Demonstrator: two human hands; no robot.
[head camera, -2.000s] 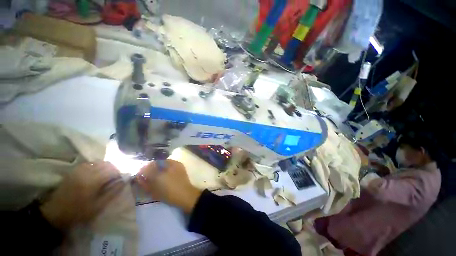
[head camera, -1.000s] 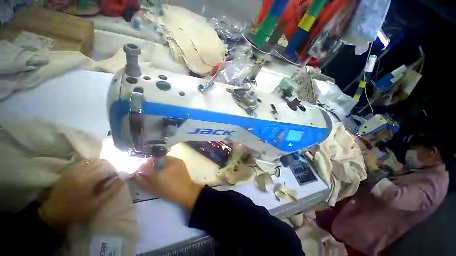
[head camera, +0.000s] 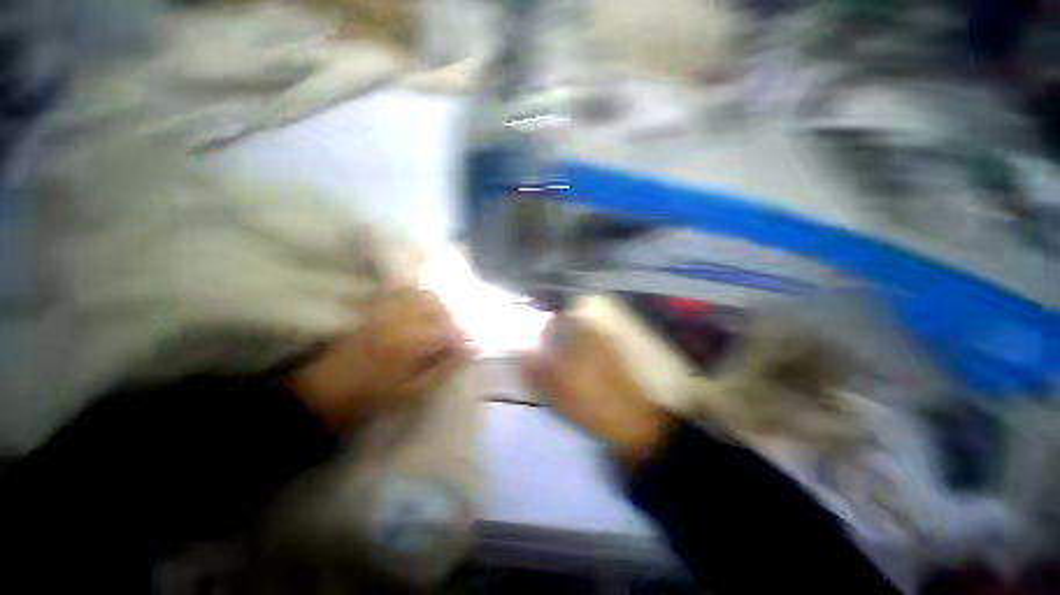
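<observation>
The current view is strongly blurred. The cream garment body (head camera: 221, 256) spreads over the left of the table and hangs at the front edge, with a white brand label (head camera: 416, 511) on it. The sewing machine (head camera: 744, 227) with its blue band stands at centre right; lamp glare hides the needle area. My left hand (head camera: 389, 349) is closed on the garment body just left of the glare. My right hand (head camera: 593, 378) is curled right of the glare, by the needle area; blur hides whether it holds anything.
The white table (head camera: 558, 465) shows in front of my right hand. A dark smartphone (head camera: 695, 325) with a reddish screen lies under the machine arm. Crumpled beige scraps (head camera: 790, 378) lie right of it. More cream cloth (head camera: 267, 70) lies at the back left.
The view has swung left and closer, so the machine and hands appear further right; the other person is out of view. My left hand has gone from flat on the cloth to closed.
</observation>
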